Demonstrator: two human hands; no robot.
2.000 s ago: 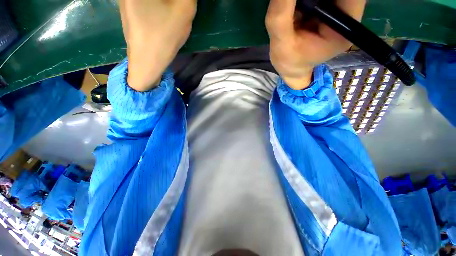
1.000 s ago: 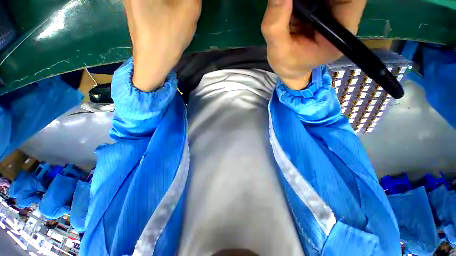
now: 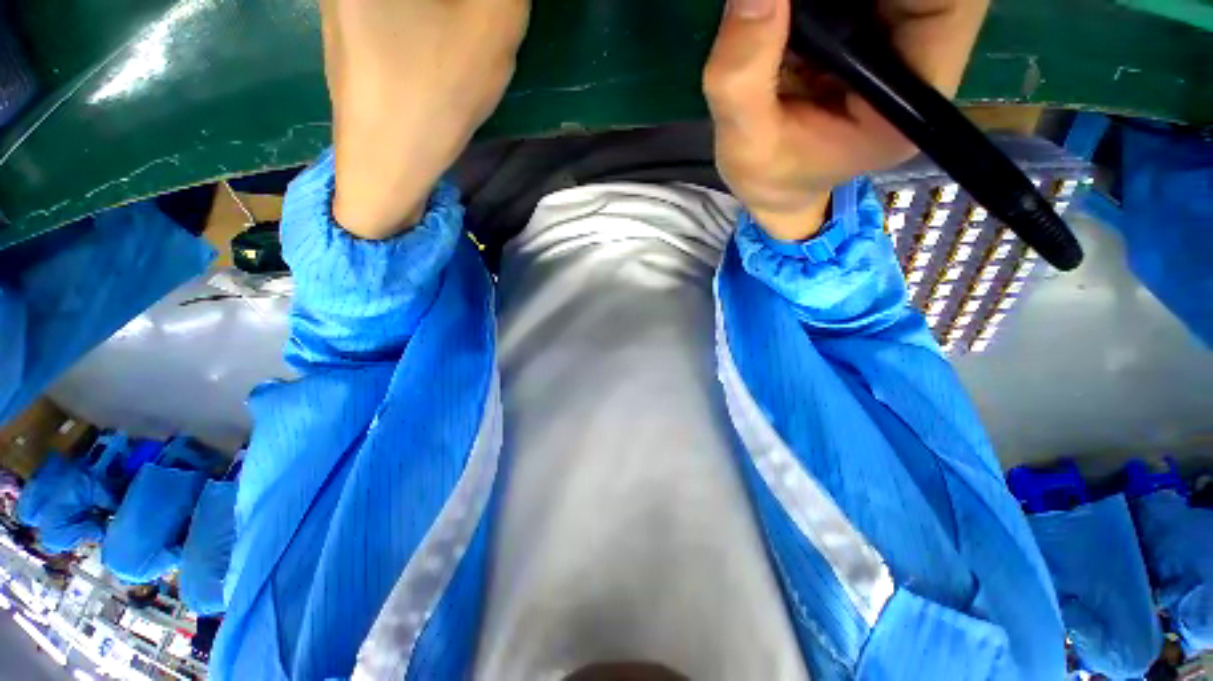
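My right hand (image 3: 838, 113) is at the top edge of the picture, right of centre, its upper part cut off. It is closed around a black pen-shaped soldering iron handle (image 3: 964, 149), whose rear end points down and right. The iron's tip is out of the picture. My left hand (image 3: 426, 80) is at the top, left of centre. Its fingers are cut off by the edge, so I cannot see whether it holds anything. What the hands work on is out of view.
The shiny dark green bench mat (image 3: 612, 73) crosses the top. Below its edge at the right is a tray with rows of small pale parts (image 3: 978, 253). A cardboard box (image 3: 240, 206) is below the edge at the left. Blue stools (image 3: 1051, 486) and blue cloth stand farther back.
The rear end of the iron handle has swung slightly down and left from its position two seconds ago. My left hand has shifted only slightly.
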